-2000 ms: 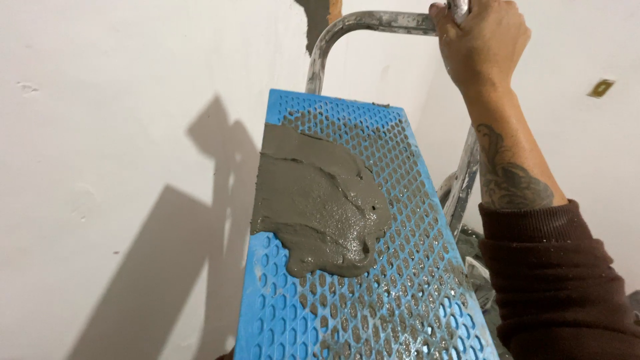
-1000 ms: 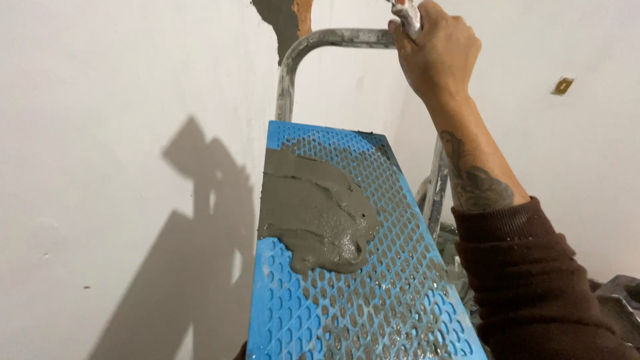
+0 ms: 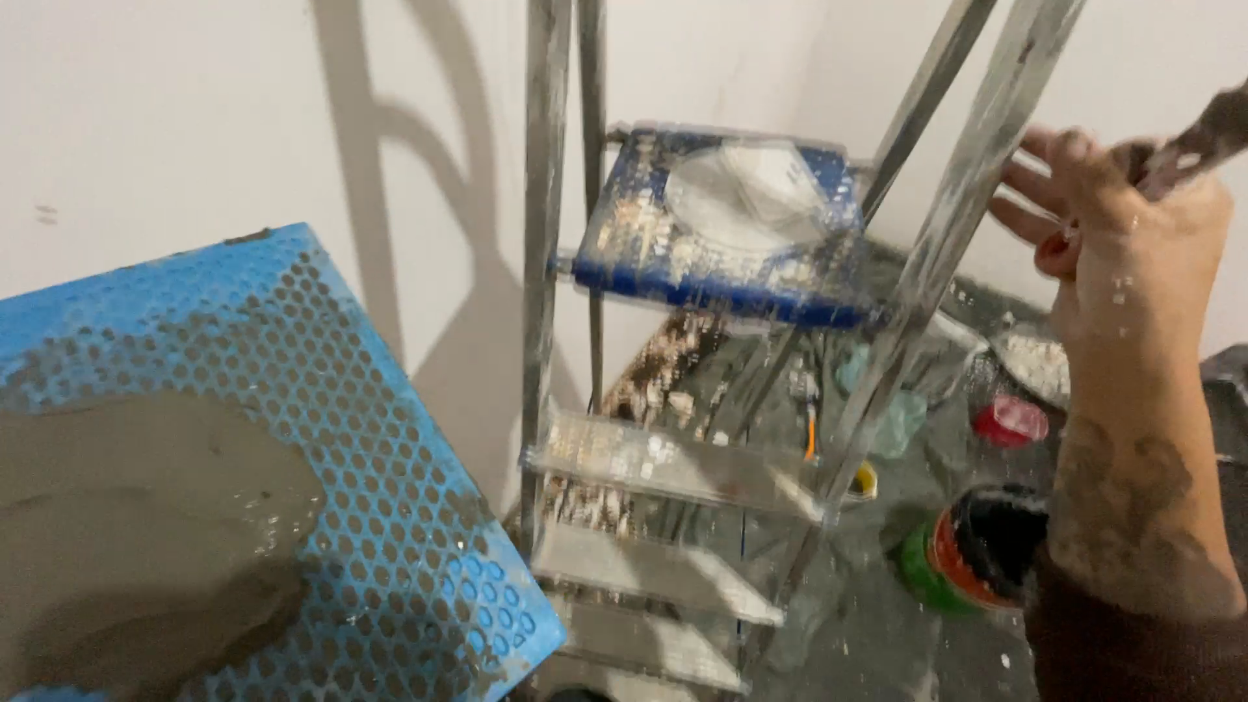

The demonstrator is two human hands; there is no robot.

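Observation:
A blue textured plasterer's hawk board [image 3: 419,429] fills the lower left, loaded with a thick mound of wet grey mortar [image 3: 166,517]. My left hand is out of sight, so its hold on the board cannot be seen. At the upper right, my right hand [image 3: 1121,214] has a mortar-smeared tool [image 3: 1204,136] lodged between thumb and palm; its far end is cut off by the frame. The other fingers of that hand are partly extended beside the metal ladder's right rail [image 3: 960,195]; whether they touch it is unclear.
The stepladder has a spattered blue platform [image 3: 634,283] bearing a whitish round object [image 3: 746,195], with metal steps [image 3: 673,468] below. On the sheet-covered floor stand a green and red bucket [image 3: 955,556] and a red object [image 3: 1011,419]. A white wall [image 3: 175,127] rises behind.
The view has swung down onto the ladder's steps and floor. My right hand, earlier at the ladder's top rail, is now beside its right rail. The board now appears at the left.

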